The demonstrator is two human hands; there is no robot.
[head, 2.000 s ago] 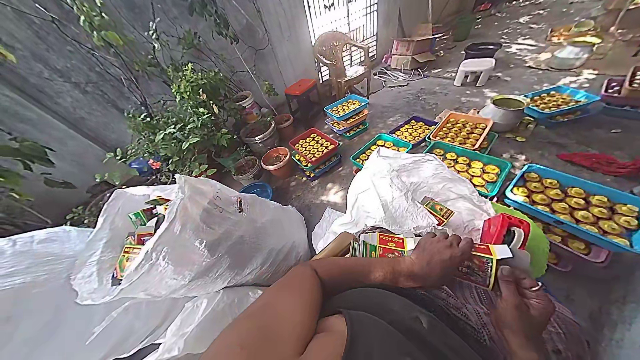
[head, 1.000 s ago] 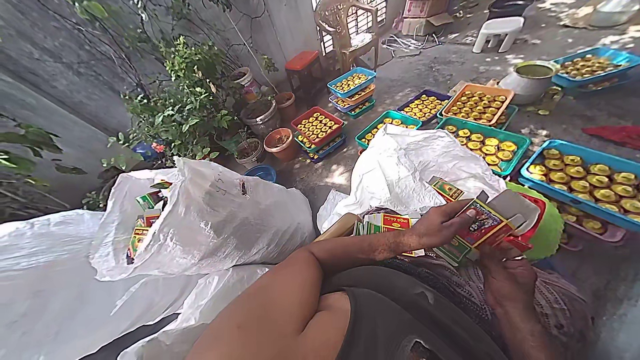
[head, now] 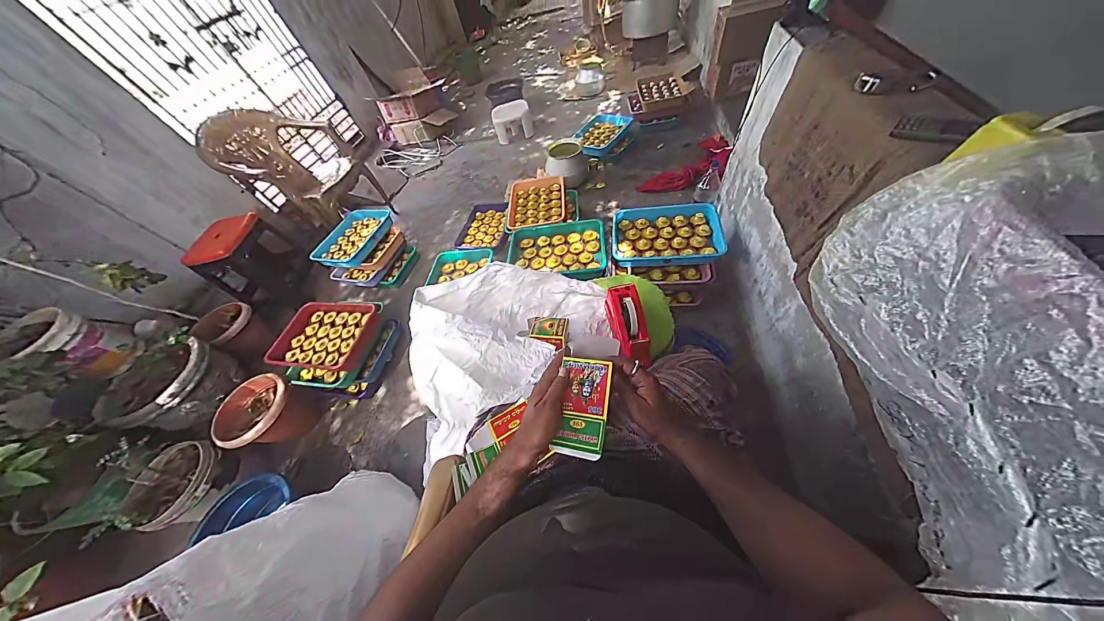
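Observation:
Between my two hands is a printed cardboard box (head: 586, 388), red and green with yellow edges, its pale flap standing up at the top. My left hand (head: 543, 410) grips its left side and my right hand (head: 647, 398) holds its upper right side. More flat printed cartons (head: 507, 421) lie on my lap under the left forearm. Another small carton (head: 548, 329) rests on a white plastic sack (head: 483, 332) just beyond my hands. A red tape dispenser (head: 629, 323) stands beside a green round object (head: 660, 315), beyond my right hand.
Trays of small yellow items (head: 668, 235) stand on the floor ahead. Further stacks (head: 323, 336), flower pots (head: 263, 410) and a blue tub (head: 241, 509) are at the left. A low wall (head: 776, 259) and a plastic-covered pile (head: 975, 328) line the right.
The view has swung to the right. The box between my hands, tilted with its flap open a second ago, now stands more upright with its printed face toward me.

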